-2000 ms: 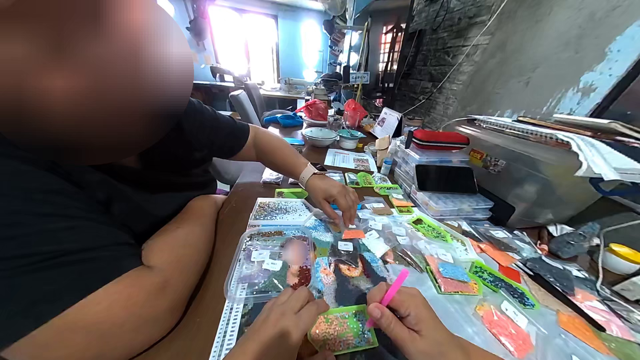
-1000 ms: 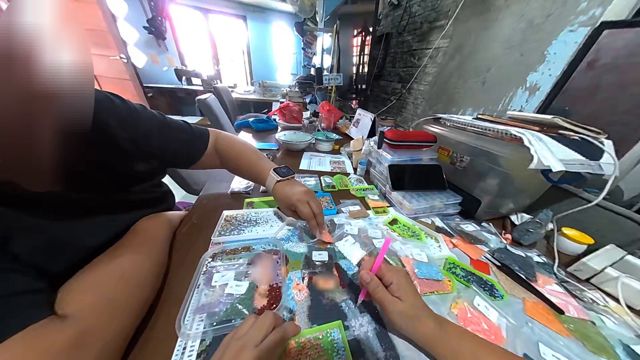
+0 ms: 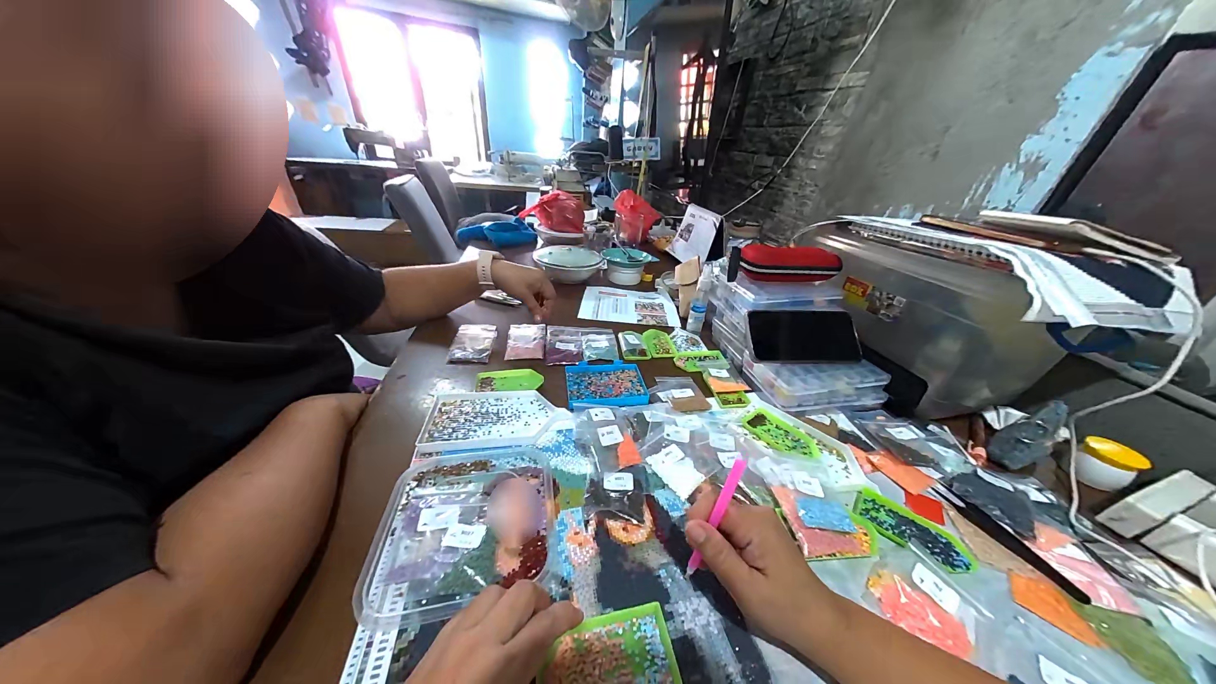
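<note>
My right hand (image 3: 760, 565) pinches a pink diamond-painting pen (image 3: 719, 508), its tip down on the dark part of a diamond-painting canvas (image 3: 622, 570). At the bottom, my left hand (image 3: 499, 632) has its fingertips at the left edge of a green bead tray (image 3: 617, 646) filled with orange and pale blue drills; whether it grips the tray cannot be told. Left of it is a clear plastic container (image 3: 456, 541) with drills and labelled bags. Small labelled bags (image 3: 617, 465) lie on the canvas above the pen.
A person (image 3: 180, 380) sits at the left, one hand near several drill packets (image 3: 525, 342). A white tray (image 3: 484, 418) and a blue tray (image 3: 608, 385) stand beyond the canvas. At right are more bags (image 3: 921, 603), green trays (image 3: 912, 527), stacked organizer boxes (image 3: 779, 313) and a phone (image 3: 804, 335).
The other person's hand has moved from the bags on the canvas to the far side of the table. The green tray remains by my left hand, and the pen is still in my right hand.
</note>
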